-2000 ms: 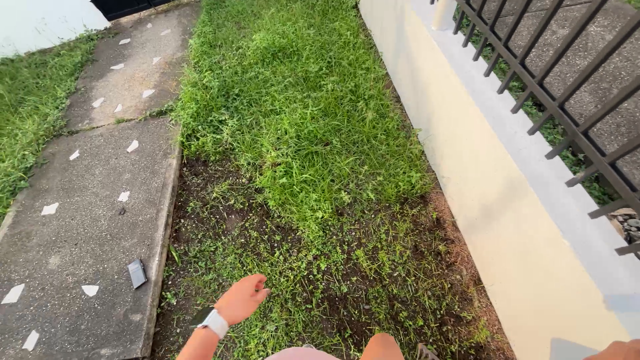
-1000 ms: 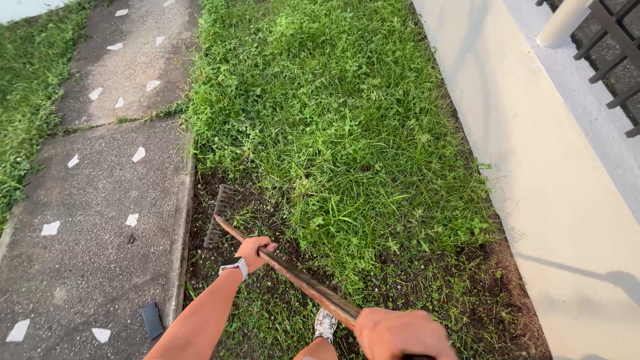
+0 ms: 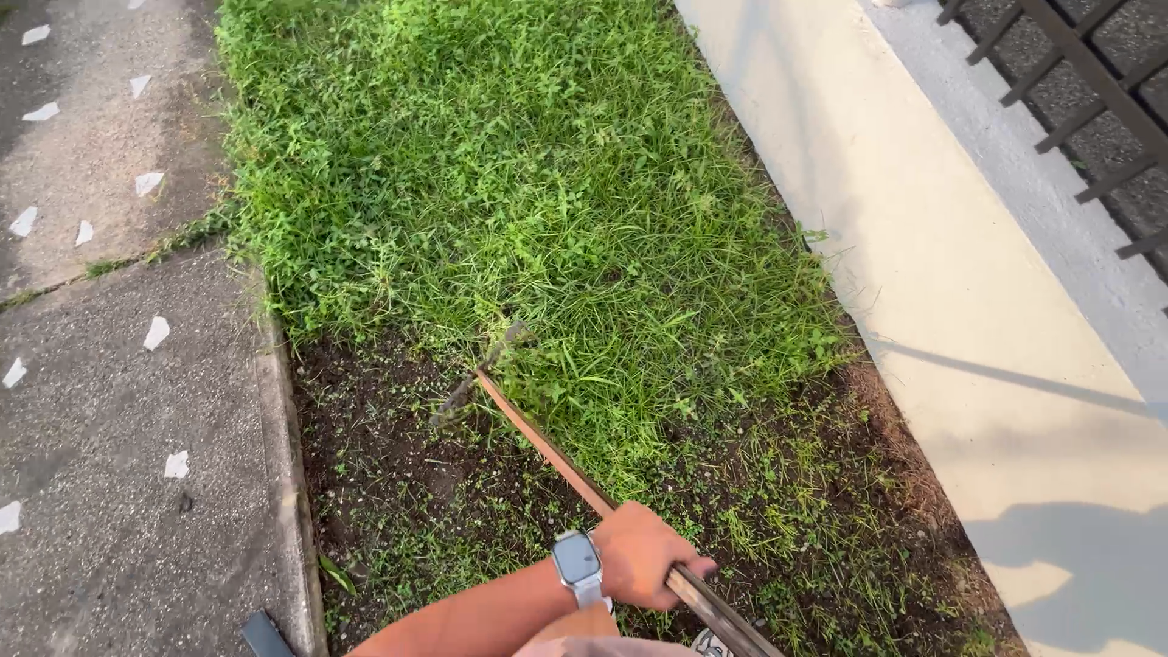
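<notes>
My left hand (image 3: 646, 555), with a smartwatch (image 3: 577, 558) on its wrist, grips the wooden handle of a garden rake (image 3: 547, 447) at the lower middle. The handle runs from the bottom edge up and left to the rake head (image 3: 476, 374), which rests where bare soil meets the green grass (image 3: 547, 182). Some blades partly cover the head. My right hand is out of view. The lower end of the handle leaves the frame at the bottom, beside part of a shoe (image 3: 710, 642).
A concrete path (image 3: 119, 511) with white stone chips runs along the left, a dark flat object (image 3: 265, 633) on its edge. To the right stands a low cream wall (image 3: 912, 228) below a dark metal fence (image 3: 1086, 68). Dark soil (image 3: 401, 465) lies between.
Two seconds ago no rake was in view and my left hand looked empty. One second ago both hands held the handle. The rake head has since moved up and right onto the grass edge.
</notes>
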